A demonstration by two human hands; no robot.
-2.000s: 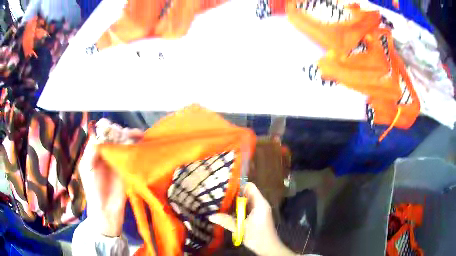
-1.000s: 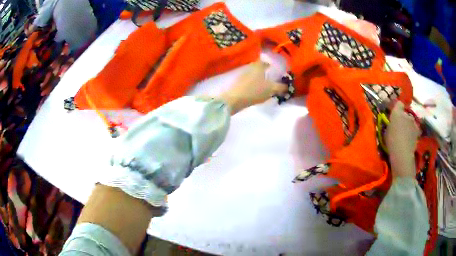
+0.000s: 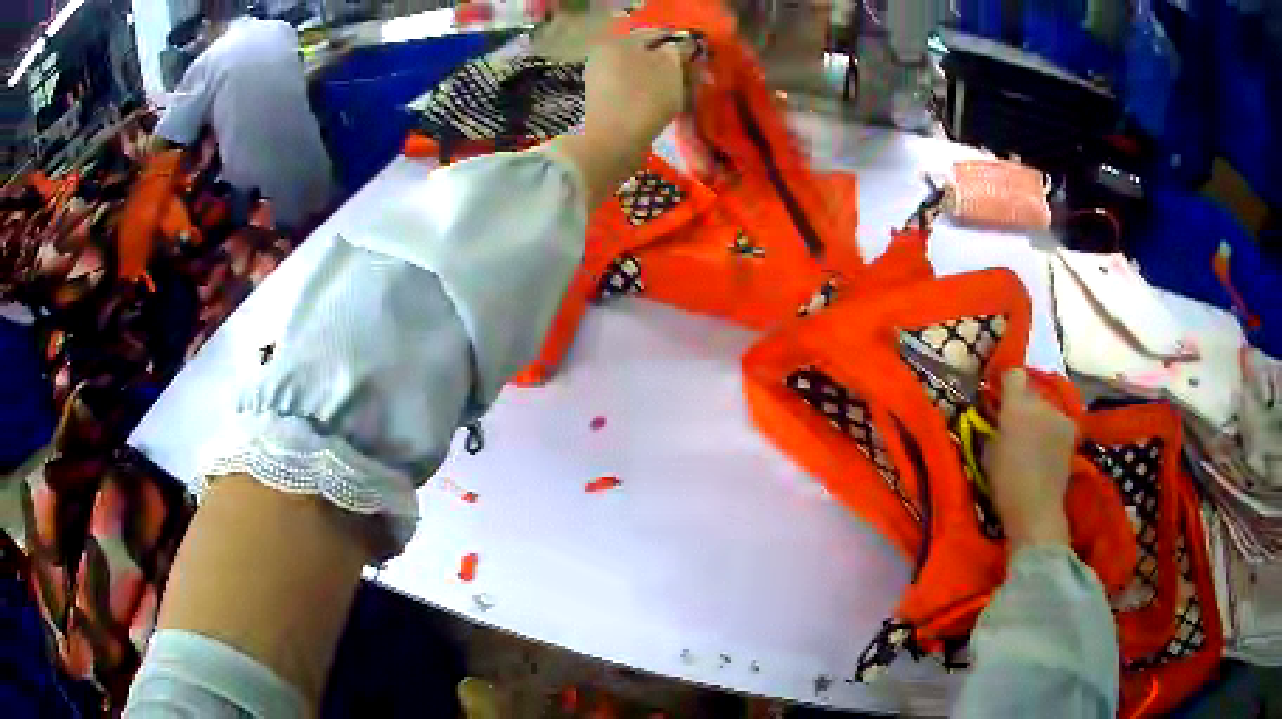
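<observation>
My left hand (image 3: 626, 106) is at the top middle, its fingers on an orange workpiece (image 3: 752, 169) with a dark strip, lifted off the table and slightly blurred. My right hand (image 3: 1031, 457) is shut on the yellow handles of the scissors (image 3: 939, 363), at the right. The scissors' silver blades lie over the patterned panel of another orange workpiece (image 3: 858, 330) on the table. More orange cloth (image 3: 1184, 562) with patterned panels lies to the right of and under my right hand.
The white table (image 3: 633, 492) bears small orange scraps (image 3: 602, 485). Dark-patterned cloth (image 3: 499, 101) lies at its back left, a pink bundle (image 3: 1001, 194) at the back right, pale stacked sheets (image 3: 1125, 309) at right. Camouflage pieces (image 3: 106, 541) are at left. A person (image 3: 253, 106) is behind.
My left hand has moved up and away from the middle of the table, with orange cloth now lifted at it. My right hand with the scissors is slightly lower and further left.
</observation>
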